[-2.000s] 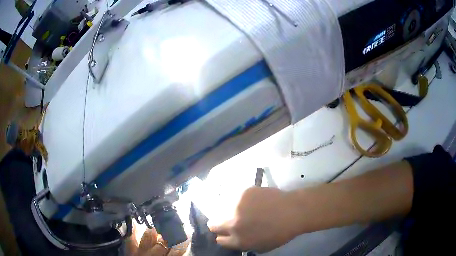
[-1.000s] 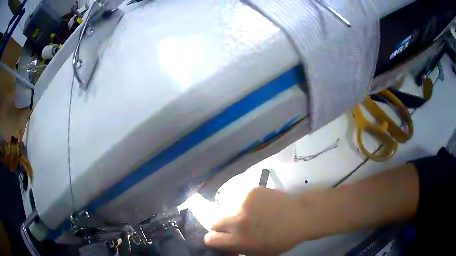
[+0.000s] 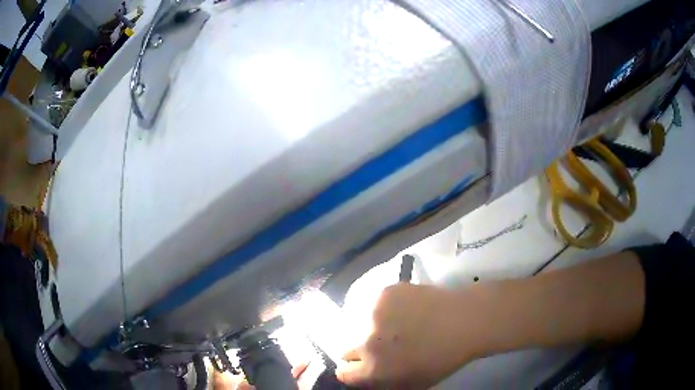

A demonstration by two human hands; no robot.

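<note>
The white sewing machine head [image 3: 251,175] with a blue stripe fills the middle. My right hand [image 3: 411,331] is low in the centre, fingers bent near the brightly lit needle area. A small dark strip beside its fingertips may be fabric; glare and the hand hide most of it. A short dark stick [image 3: 407,268] shows just above the knuckles; whether the hand holds it is unclear. Only bits of my left hand [image 3: 227,379] show at the bottom edge, behind the dark grey attachment [image 3: 267,367]. The needle tip is hidden.
Yellow-handled shears [image 3: 583,199] lie on the white bed beyond my right forearm, near a thread scrap [image 3: 494,234]. A white band [image 3: 533,91] wraps the machine arm and holds a needle. A curved wire guard [image 3: 49,352] is at lower left. Spools [image 3: 82,78] stand at upper left.
The view has shifted, so the machine head sits larger and lower. The attachment is nearer the bottom edge. Less of my left hand and the dark cloth shows than two seconds ago.
</note>
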